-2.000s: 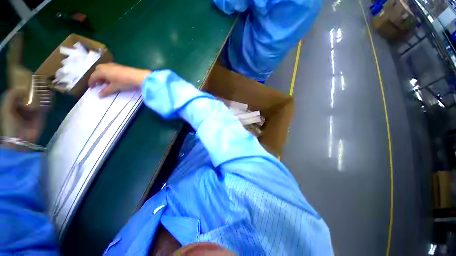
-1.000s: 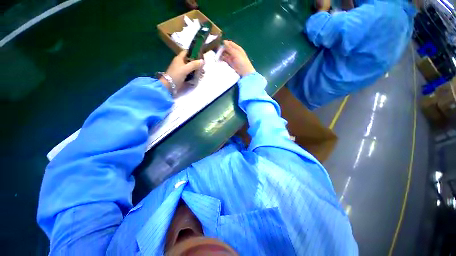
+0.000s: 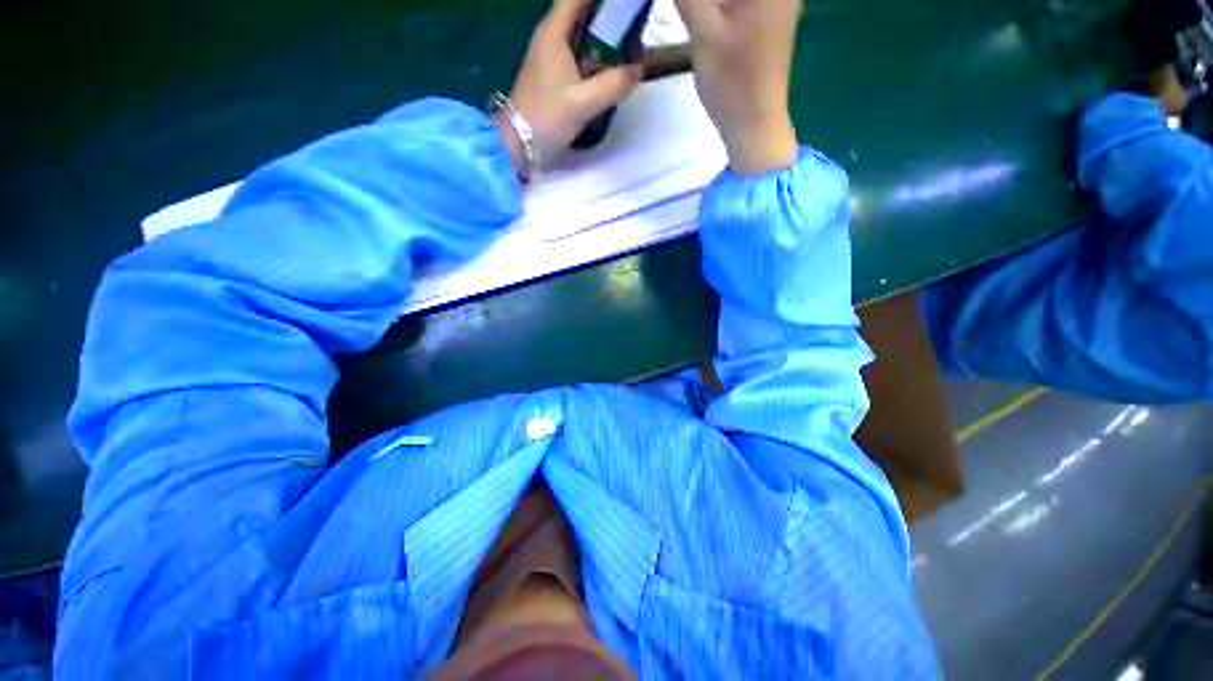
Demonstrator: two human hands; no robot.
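My left hand point(image 3: 569, 83) holds a black oblong handheld device point(image 3: 608, 48) with a pale window or label area on its face, at the top edge of the view. My right hand point(image 3: 748, 67) is just right of the device; its fingers are cut off by the top edge, so I cannot tell what it holds. Long white strips point(image 3: 625, 186) lie stacked under both hands, running down left beneath my left sleeve. A bit of the small brown carton point(image 3: 669, 57) with white pieces shows between the hands, mostly hidden.
The glossy dark-green surface point(image 3: 958, 127) has its near edge running in front of my body. A large brown cardboard box point(image 3: 909, 399) stands below that edge at the right. Another person in a blue smock point(image 3: 1064, 313) is at the right, beside the grey floor with yellow lines.
The view has turned, so the hands, device and small carton now sit at the top edge. The left hand still holds the device; the right hand is now beside its upper part.
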